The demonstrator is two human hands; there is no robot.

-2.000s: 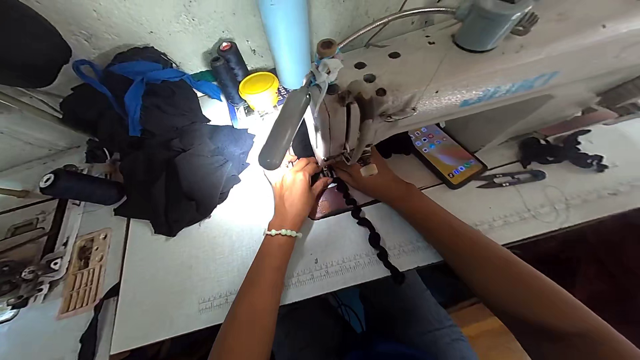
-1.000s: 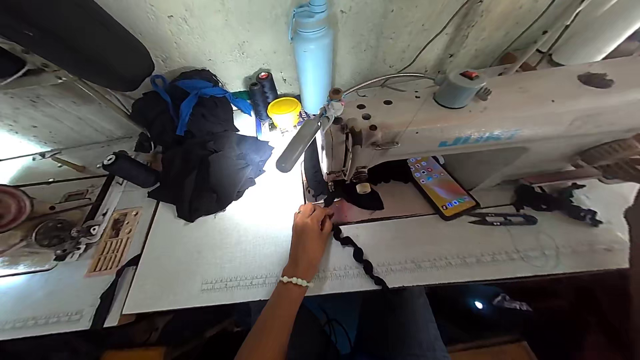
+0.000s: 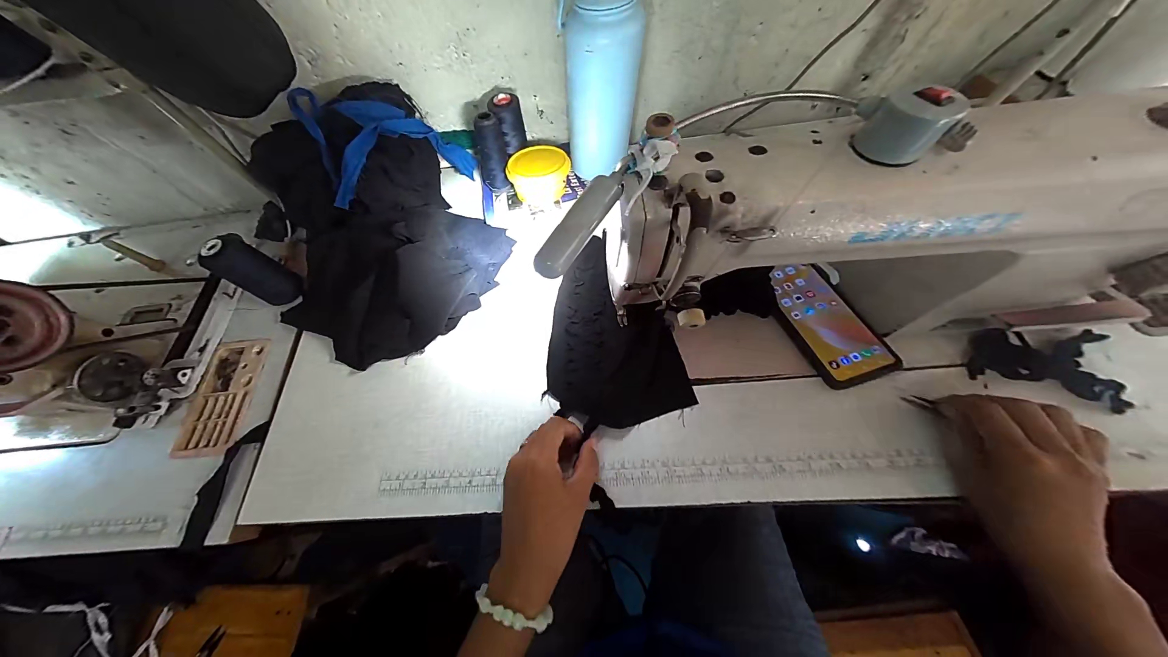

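Note:
My left hand (image 3: 552, 470), with a beaded bracelet at the wrist, pinches the lower end of a piece of black fabric (image 3: 620, 365) near the table's front edge. The fabric lies under and in front of the needle area of the sewing machine (image 3: 652, 246). A short dark end hangs below my fingers. On the right, my right hand (image 3: 1031, 456) is closed over thread snips (image 3: 920, 401), whose tips point left from under the fingers. A lit smartphone (image 3: 835, 324) lies between the machine's head and my right hand.
Black cloth pieces (image 3: 392, 274) are piled at left with a blue strip (image 3: 365, 137). Behind stand thread cones (image 3: 497, 137), a yellow-lidded tub (image 3: 538, 173) and a blue bottle (image 3: 602, 82). Black scraps (image 3: 1049, 360) lie at right; a second machine (image 3: 109, 374) stands at left.
My right hand, out of view a second ago, is now at the snips on the right. My left hand has drawn the black fabric forward from the machine. Two seconds ago both hands were at the needle.

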